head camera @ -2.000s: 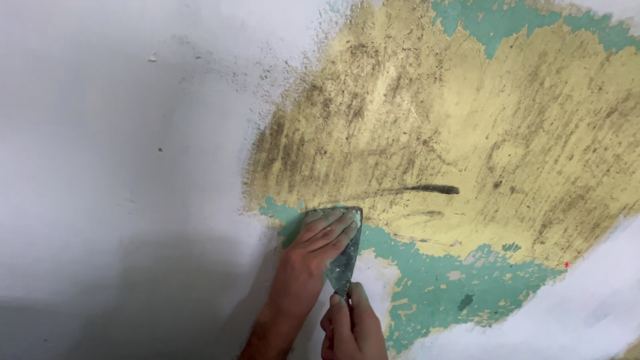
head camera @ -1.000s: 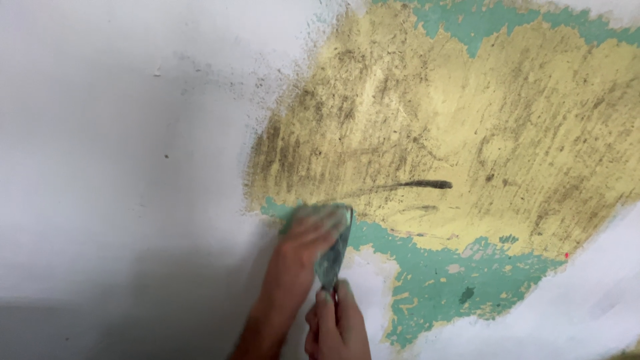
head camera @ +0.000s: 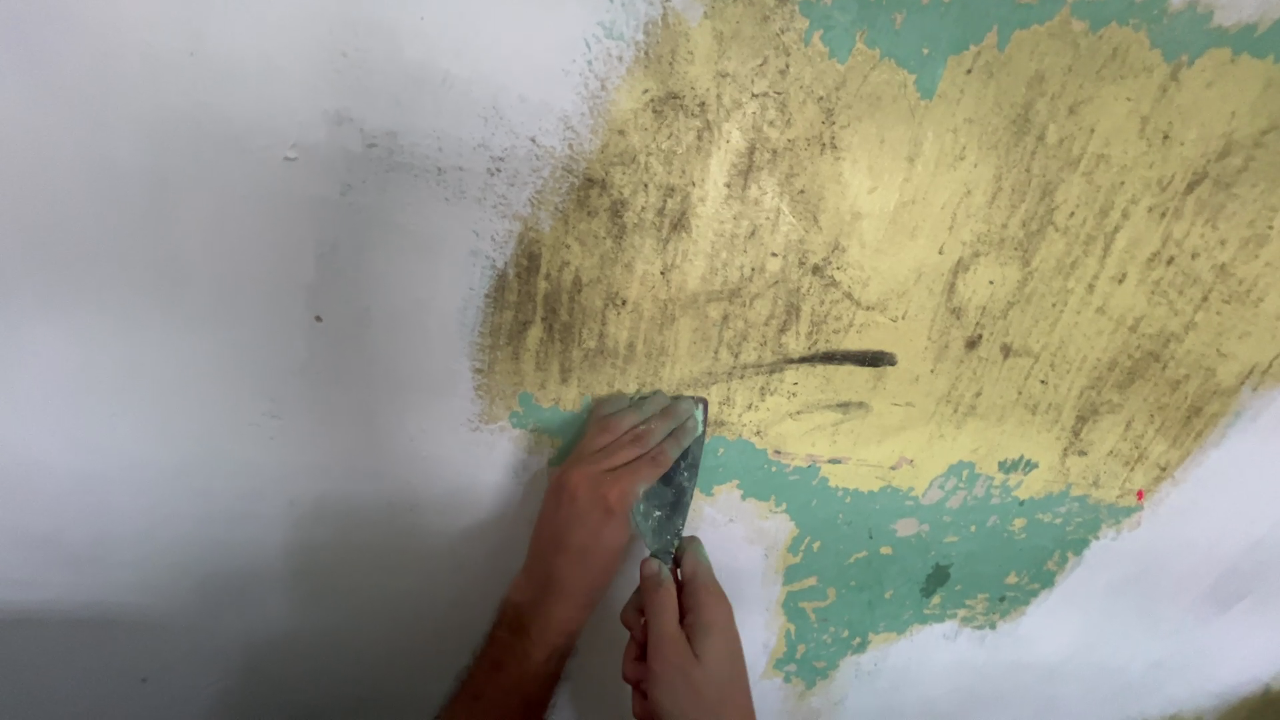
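Note:
My right hand (head camera: 685,635) grips the handle of a putty knife (head camera: 672,500), whose broad metal blade points up the wall, smeared with green. My left hand (head camera: 610,465) lies with its fingers pressed flat over the upper blade, near the blade's edge, and covers part of it. The blade's edge rests at the border between green paint (head camera: 900,550) and a yellow layer (head camera: 900,250) with dark streaks. Just left of the fingers more green shows. Most of the handle is hidden in my right hand.
White wall surface (head camera: 200,250) spreads to the left, with small specks and shadow low down. A dark smear (head camera: 850,358) marks the yellow layer to the upper right of the blade. A small red spot (head camera: 1140,495) sits at the right, beside white wall. More green paint (head camera: 930,50) runs along the top.
Both hands stay on the putty knife at the same green and yellow border. My left hand, blurred one second ago, is sharper now.

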